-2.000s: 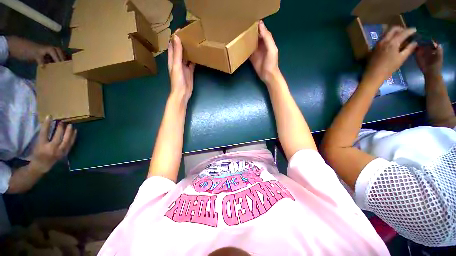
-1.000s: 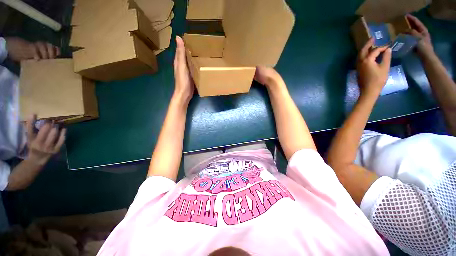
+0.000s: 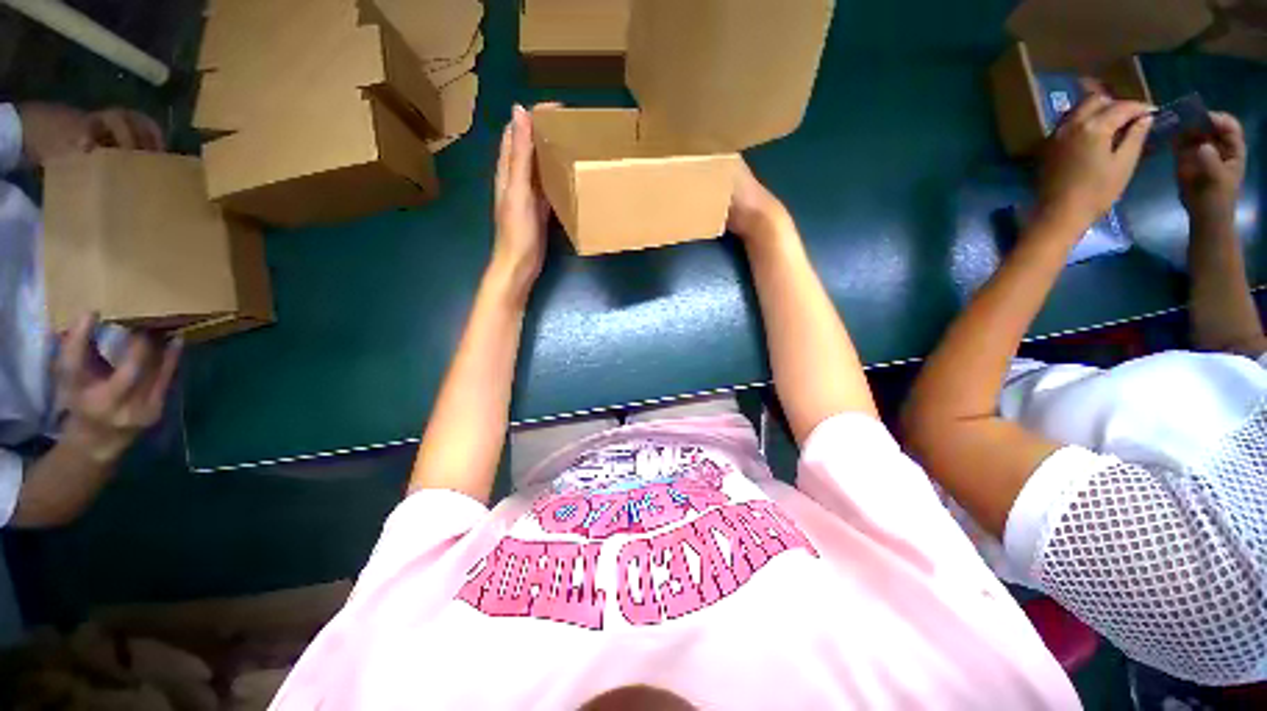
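Observation:
A brown mailer box [image 3: 653, 204] is held between my two hands over the green tabletop, one side wall facing me. Its box lid [image 3: 730, 70] stands open at the back right. My left hand [image 3: 521, 202] presses flat on the left side of the box. My right hand [image 3: 752, 202] is on its right side, the fingers partly hidden behind the box. The inside of the box shows only in part.
Stacked boxes [image 3: 313, 132] stand at the left, and another brown box [image 3: 574, 42] behind mine. A left neighbour's hands hold a closed box [image 3: 139, 236]. A right neighbour handles a dark packet [image 3: 1181, 118] beside an open box [image 3: 1021, 104]. The green tabletop [image 3: 625, 347] has a pale edge.
The mailer box has turned in my hands from corner-forward to wall-forward, its lid now at the right back. Both hands remain on it. The right neighbour's hands have moved.

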